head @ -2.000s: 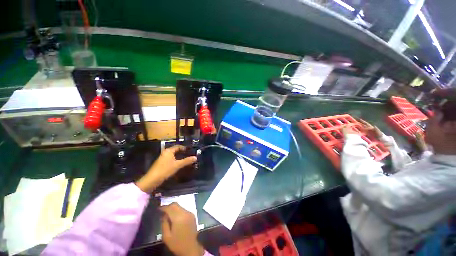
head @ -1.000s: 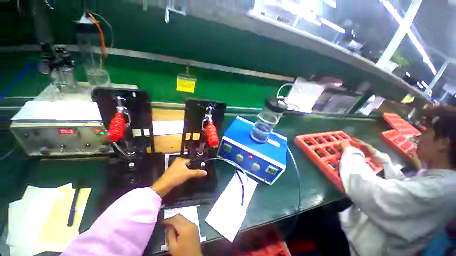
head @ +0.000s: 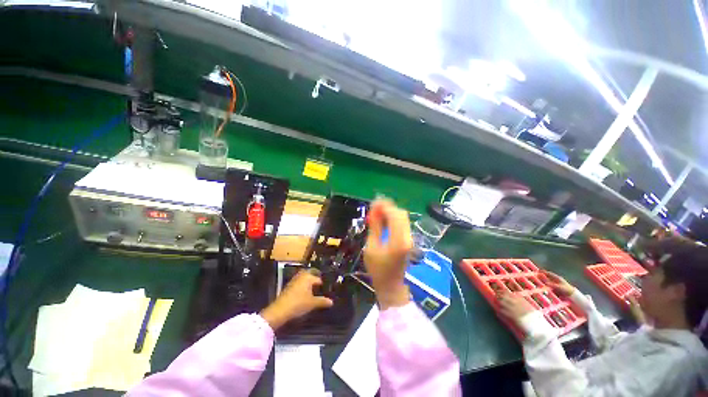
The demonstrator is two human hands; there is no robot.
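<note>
Two black toggle press fixtures stand side by side on the bench. The left fixture point(head: 250, 248) has its red handle point(head: 256, 219) hanging down, with no hand on it. My right hand point(head: 388, 244) is raised at the right fixture point(head: 330, 240), closed around its red handle, of which only a bit of red shows; the hand is blurred. My left hand point(head: 299, 300) is at the base of the right fixture, fingertips at the nest area. Whether it holds a small part is hidden.
A light control box point(head: 155, 217) stands at left, a blue control box point(head: 431, 283) behind my right forearm. White paper sheets point(head: 299, 372) lie in front; a paper stack point(head: 85, 333) with a pen point(head: 145, 326) lies left. A person point(head: 621, 349) works at a red-orange tray point(head: 497, 271) at right.
My right hand has risen from low in front of the fixture to the right fixture's handle, which has swung. My left hand stays at that fixture's base. The view has shifted.
</note>
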